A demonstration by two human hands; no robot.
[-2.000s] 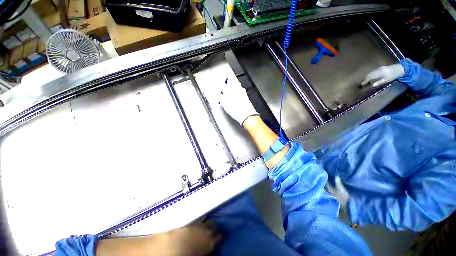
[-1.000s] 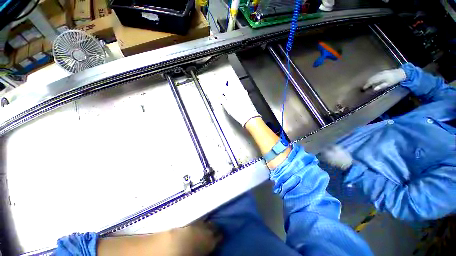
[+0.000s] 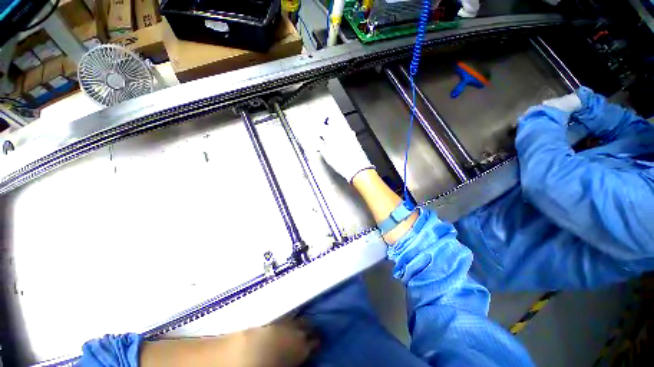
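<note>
My right hand (image 3: 343, 147), in a white glove with a blue wrist strap (image 3: 396, 216), reaches over the bright conveyor bed plate (image 3: 158, 215), right of two cross shafts (image 3: 276, 175). The glove blends into the glare. Small dark marks show at its fingers; whether it holds a thin item cannot be told. My left hand (image 3: 290, 342) is low at the bottom, below the near rail. It is dark and blurred, its fingers unclear, the bare forearm entering from the left.
A blue coiled cord (image 3: 418, 50) hangs over the line. A coworker's gloved hand (image 3: 565, 102) is at right, near a blue-and-orange scraper (image 3: 468, 79). Behind the far rail (image 3: 208, 80) are a fan (image 3: 115, 74), a black bin (image 3: 222, 23) and a green circuit board (image 3: 401, 27).
The coworker's lower arm has swung up over the near rail towards the other hand. My hands have hardly moved. The view has shifted slightly.
</note>
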